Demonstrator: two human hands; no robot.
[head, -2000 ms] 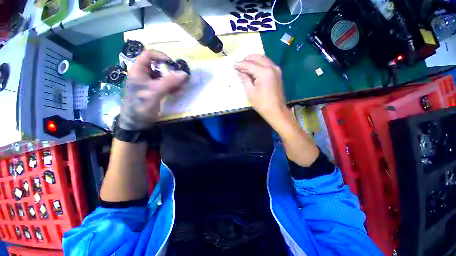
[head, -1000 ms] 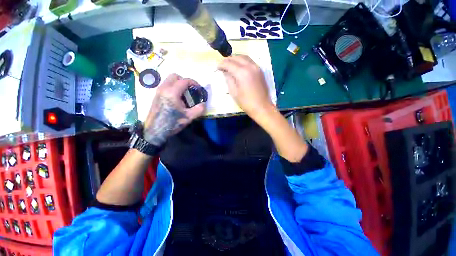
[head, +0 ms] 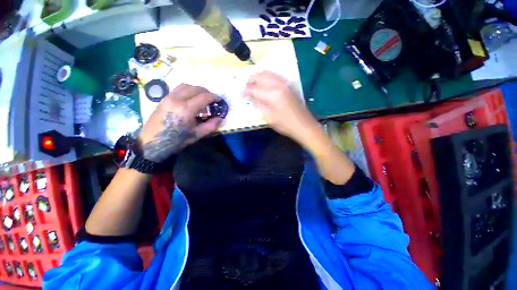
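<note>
My left hand (head: 178,116) grips a small dark round device unit (head: 216,110) between thumb and fingers, low over the cream board (head: 198,59) near its front edge. The unit's inside looks dark and shiny. My right hand (head: 273,99) is a little to the right of it, blurred, with its fingers drawn together. Whether it holds anything small cannot be seen. The electric screwdriver (head: 218,28) hangs above the board, its thin bit pointing down right, clear of both hands.
A black ring part (head: 156,90) and round subassemblies (head: 147,54) lie at the board's left. Black stickers (head: 283,20) are at the back. A fan (head: 386,44) stands right. Red crates (head: 34,221) flank me; a black parts tray (head: 476,187) lies over the right one.
The device unit went from up by the subassemblies down to the board's front edge in my left hand. My right hand moved to the screwdriver's tip, then down away from it.
</note>
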